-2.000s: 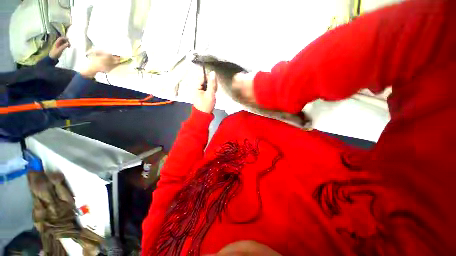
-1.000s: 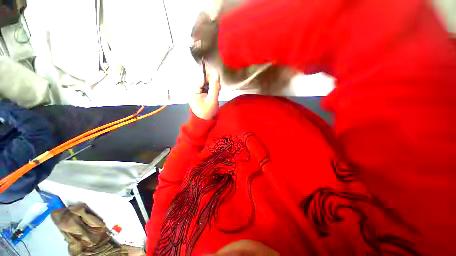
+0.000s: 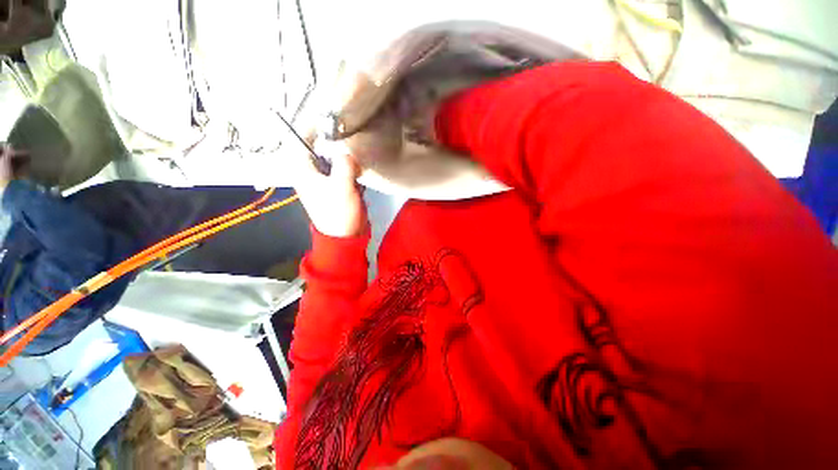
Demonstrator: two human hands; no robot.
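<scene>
My left hand (image 3: 333,188) is at the table's near edge, closed around a thin pointed tool (image 3: 308,149) with a dark handle, its tip pointing up and left. The hand is also at the left end of a bag body (image 3: 395,156), cream with a grey-beige inside, which lies curved at the table edge. Whether the fingers also grip the bag rim is washed out. My right hand is hidden inside or behind the bag; only the red sleeve (image 3: 496,115) shows reaching into it.
Pale bag pieces (image 3: 753,101) lie on the white table at right. Orange cords (image 3: 175,243) run at left. A person in a dark blue sleeve (image 3: 55,239) is at far left beside a beige bag (image 3: 78,119). Brown bags (image 3: 179,395) lie lower left. A blue bin (image 3: 818,188) is at right.
The bag body has opened out, showing more of its inside. My left hand has moved slightly left, and its tool now tilts up-left. My right forearm has moved lower and right.
</scene>
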